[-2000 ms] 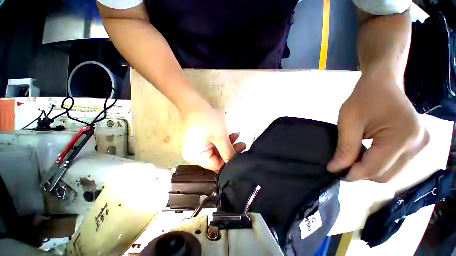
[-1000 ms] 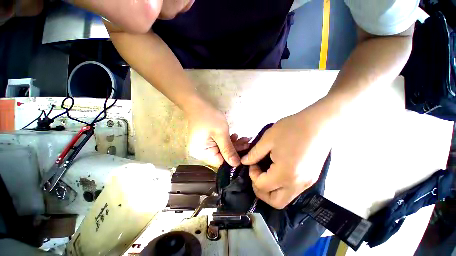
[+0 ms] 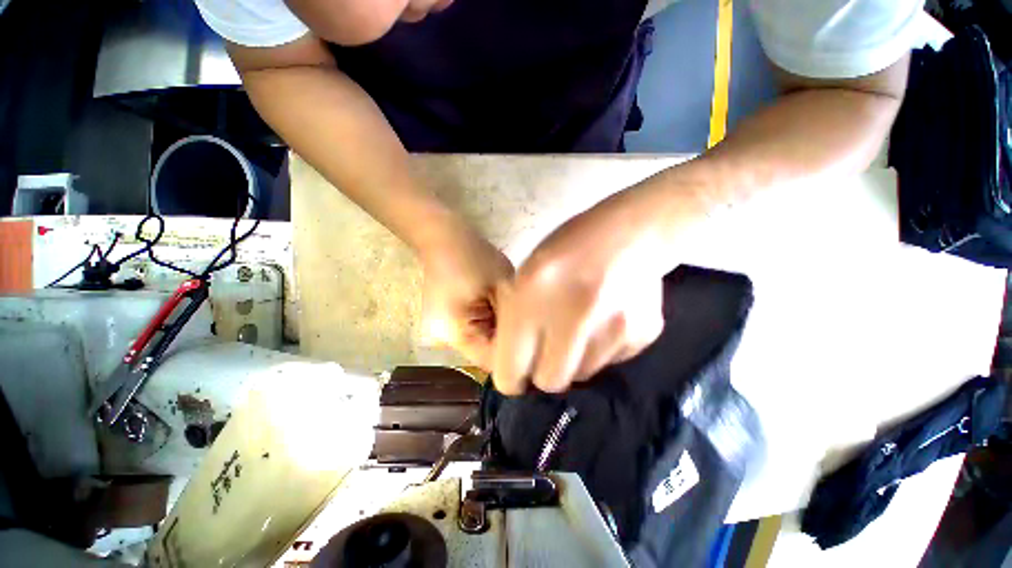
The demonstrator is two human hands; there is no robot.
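Observation:
The black fabric pouch [image 3: 699,322] lies under and right of the needle area [image 3: 488,444], with a short pale zipper line [image 3: 557,438], a grey lining [image 3: 710,488] and a white care label [image 3: 673,483]. My left hand [image 3: 583,311] reaches in from the upper right, blurred, its bent fingers closed on the pouch's edge just above the needle area. My right hand [image 3: 461,294] is close beside it on the picture's left, fingers curled. Its fingertips are partly hidden by my left hand, so its grip is unclear.
The cream machine head [image 3: 266,455] fills the lower left, beside a ridged brown block [image 3: 427,413]. Red-and-silver snips [image 3: 155,338] and black looped handles [image 3: 150,230] lie on the machine side. A zippered piece [image 3: 888,466] lies lower right; black pouches [image 3: 954,144] stand upper right.
My left hand moved from the pouch's far right side to the edge by the needle, now overlapping my right hand. The long black label seen a second ago is out of sight; the white label shows again.

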